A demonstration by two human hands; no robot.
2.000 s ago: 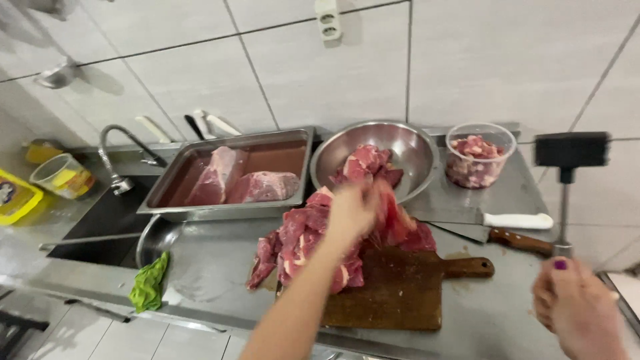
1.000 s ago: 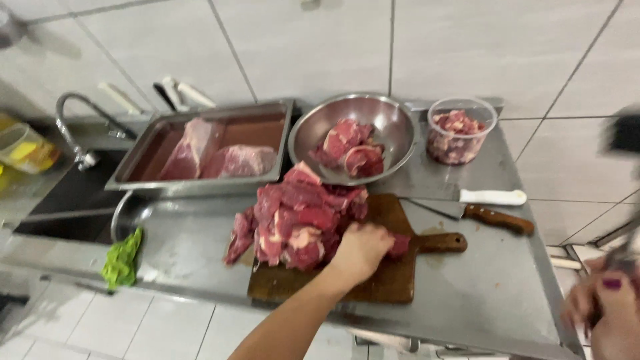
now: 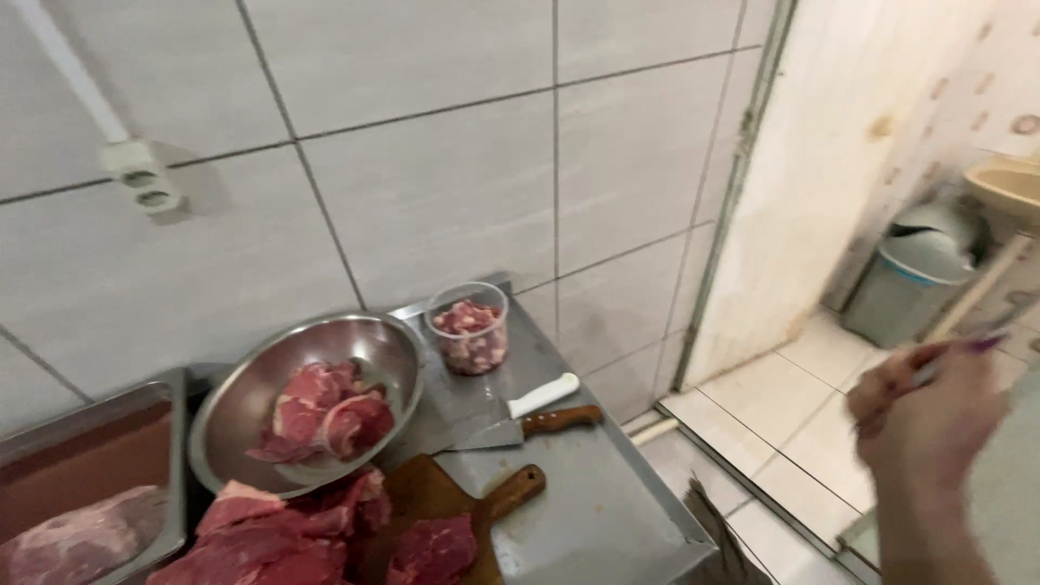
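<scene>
At the right, blurred, my right hand (image 3: pixel 930 406) is closed around a thin handle, whose far end is out of view. My left hand is out of the frame. Raw red meat (image 3: pixel 268 540) is piled at the bottom left on a wooden cutting board (image 3: pixel 422 487), with a separate slice (image 3: pixel 435 548) by the board's handle. Behind it, a steel bowl (image 3: pixel 219 414) holds more meat pieces (image 3: pixel 325 410). A clear plastic tub (image 3: pixel 471 329) of small meat chunks stands to its right. Two knives, one with a white handle (image 3: pixel 544 396), one with a wooden handle (image 3: pixel 561 419), lie beside the board.
A steel tray (image 3: pixel 175 487) with a large meat piece (image 3: pixel 85 532) in reddish liquid stands at the left. The steel counter's edge (image 3: pixel 642 479) runs down at the right. Beyond a doorway are a grey bin (image 3: pixel 910 280) and a washbasin (image 3: pixel 1007 183). A power outlet (image 3: pixel 146 179) hangs on the tiled wall.
The view has swung right, toward the doorway. My left hand, on the meat on the board one second ago, has left the frame. A slice now lies where it was.
</scene>
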